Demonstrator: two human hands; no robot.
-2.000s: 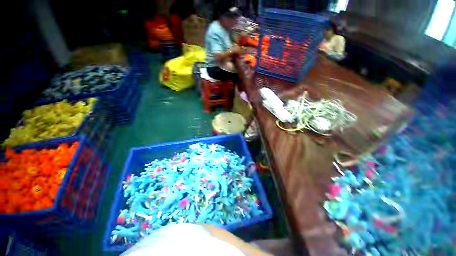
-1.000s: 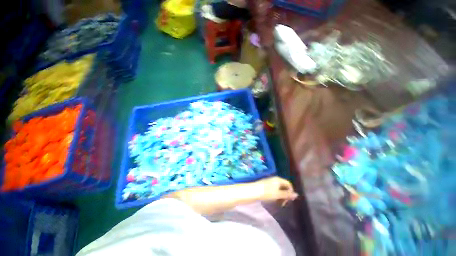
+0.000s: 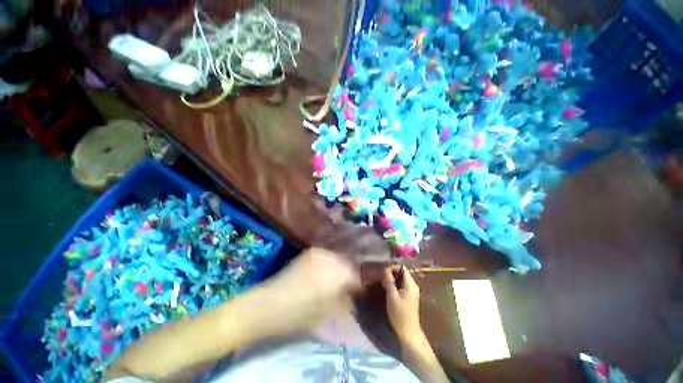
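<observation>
My left hand [image 3: 326, 275] is blurred, low over the table's front edge; whether it holds anything cannot be told. My right hand [image 3: 402, 290] is just right of it, fingers curled around a small dark object [image 3: 399, 277], too small to name surely. A large heap of blue and pink plush toys [image 3: 442, 142] lies on the brown-covered table beyond both hands. A thin yellow-brown stick [image 3: 445, 269] lies between the heap and a pale paper card [image 3: 481, 322], right of my right hand.
A blue floor crate [image 3: 142, 179] full of blue toys stands at left. White power strips [image 3: 156, 63] and tangled pale cable [image 3: 247, 52] lie upper left. A tan cord loop [image 3: 318, 108] touches the heap's left side. A blue crate [image 3: 625, 60] is behind right. More toys [image 3: 599, 368] show bottom right.
The view has turned right and down to the table. My left arm has moved from by the floor crate to the table's front edge. My right hand, the card and the stick have come into view.
</observation>
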